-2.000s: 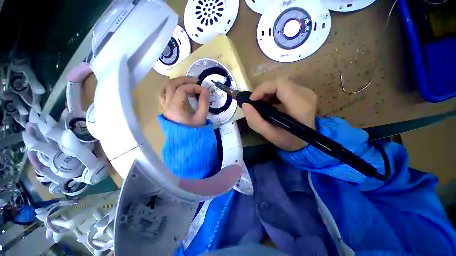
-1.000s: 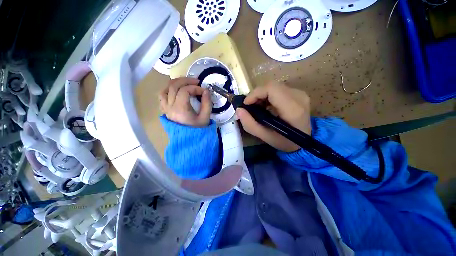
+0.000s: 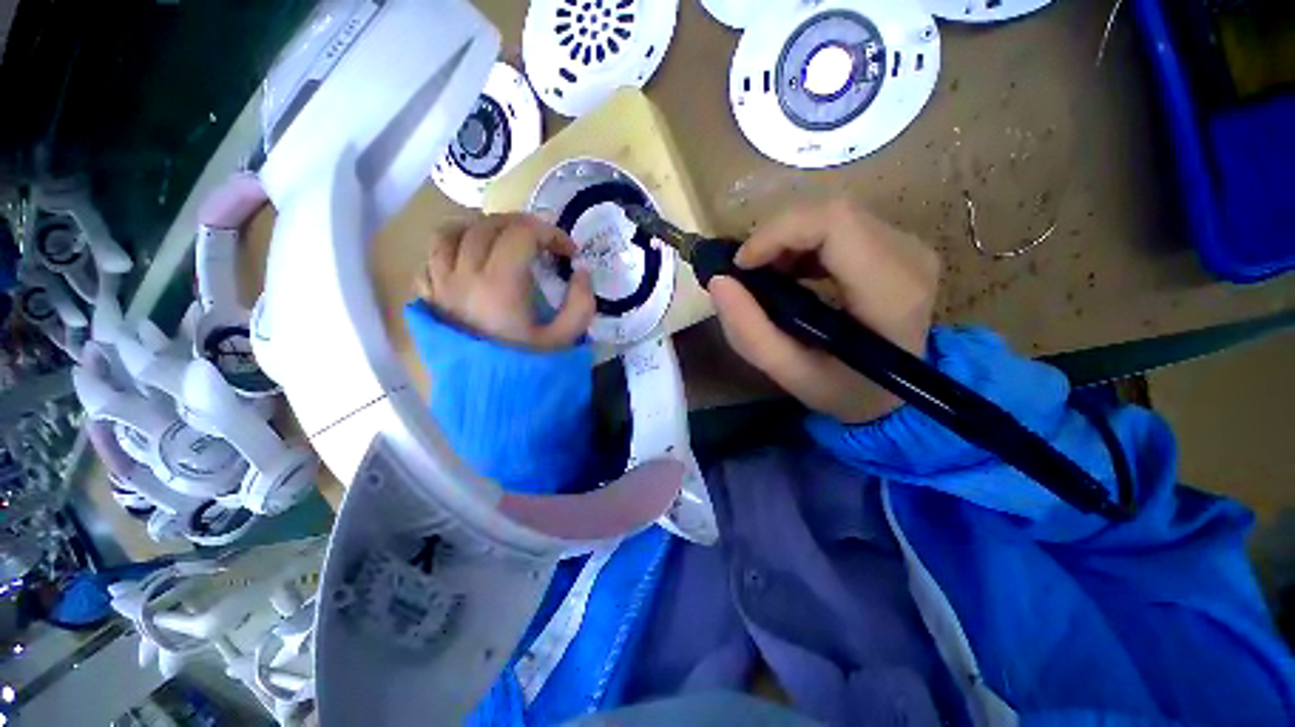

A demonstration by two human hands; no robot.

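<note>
My right hand (image 3: 838,305) holds the black soldering iron (image 3: 909,376) like a pen. Its metal tip is over the upper right of the black ring on a white speaker plate (image 3: 651,310). The plate lies on a pale yellow block (image 3: 646,135). My left hand (image 3: 504,281) is at the plate's left edge with thumb and forefinger tips close together; any thin wire between them is too small to tell. The white headphone headband (image 3: 320,327) with pink pad arches close to the camera, its open ear-cup shell (image 3: 412,611) at the lower left.
Speaker plates (image 3: 760,107) lie behind the block, beside a perforated plate (image 3: 547,64). A curved thin wire (image 3: 1011,253) and dark specks lie on the brown board. A blue tray (image 3: 1182,185) stands at the right edge. Other white headphones (image 3: 192,426) are piled at the left.
The iron's tip has moved from the plate's middle up and right toward the ring. My left hand has shifted slightly left, and my right hand slightly right.
</note>
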